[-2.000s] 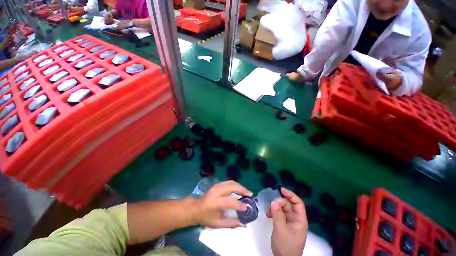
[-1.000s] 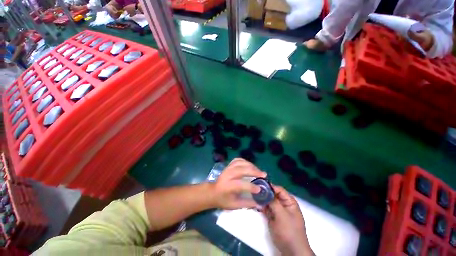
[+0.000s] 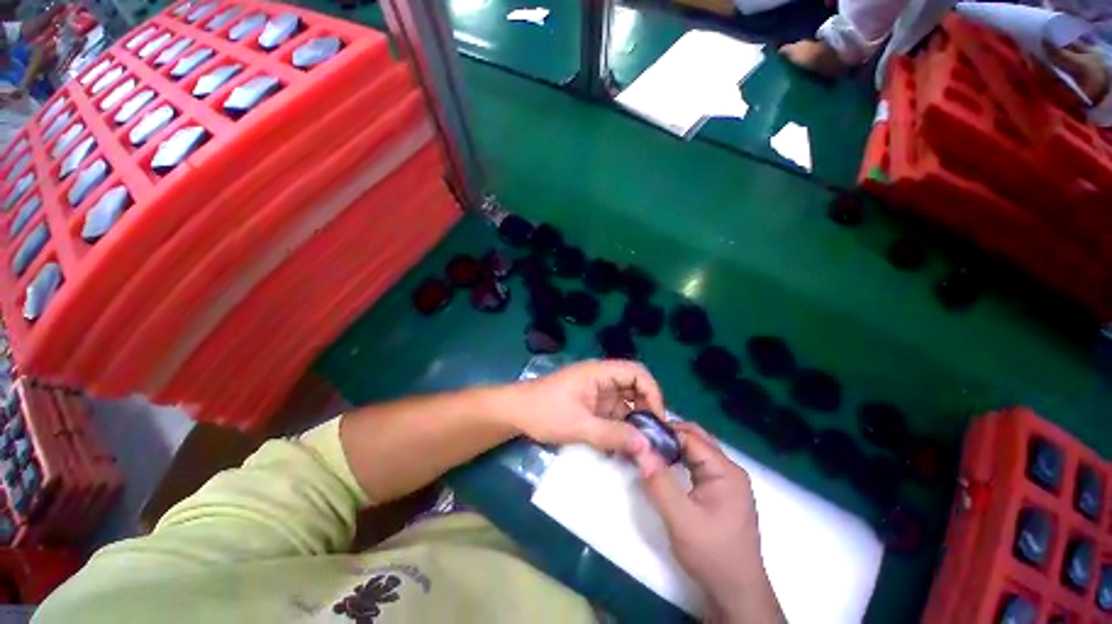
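A small black device unit with a glossy face is held between both hands above a white sheet on the green bench. My left hand pinches its left side, fingers curled over the top. My right hand holds its right and lower edge with thumb and fingertips. Fingers hide part of the unit, and I cannot tell if any film is on it. Many loose black units lie in a band beyond the hands.
A tall red-orange tray stack with grey units stands at left. A right-hand tray holds dark units. Crooked red trays and torn white paper lie across the bench. A metal upright stands behind. Another person's hand rests opposite.
Two seconds ago my right hand held a clear piece apart from the unit; now both hands meet on the unit, which is tilted differently. The view has shifted downward.
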